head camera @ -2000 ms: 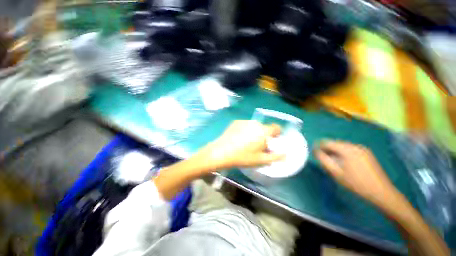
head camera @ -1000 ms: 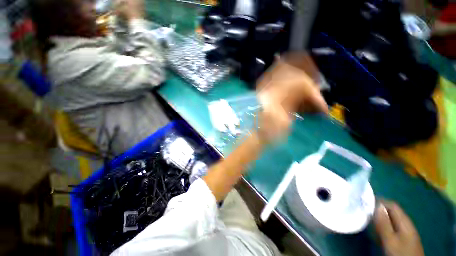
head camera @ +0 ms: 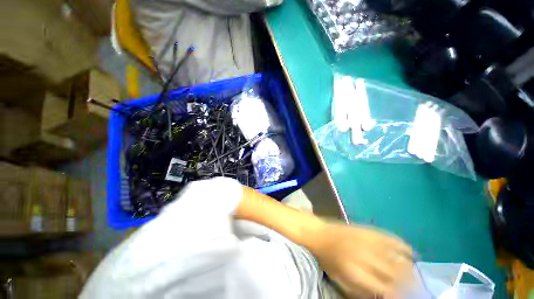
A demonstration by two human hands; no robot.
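The white camera housing (head camera: 439, 277) lies at the bottom right, cut off by the picture's edge. Part of its open rectangular bracket shows. My left hand (head camera: 366, 260) is over the bench, just left of the housing. It is blurred, back upward, and its fingertips are hidden or smeared at the housing's side, so its grip cannot be told. My right hand is out of the picture.
A clear bag (head camera: 398, 125) with several white pieces lies mid-bench. Glossy black shells (head camera: 500, 146) heap at the right. A blue bin (head camera: 117, 175) of black cables and bagged white parts stands left of the bench. A seated person's clothing (head camera: 193, 35) shows beyond it.
The view has swung left, showing more of the blue bin and cutting off the housing. My left hand has come back from the bench's far side to beside the housing. My right hand has left the view.
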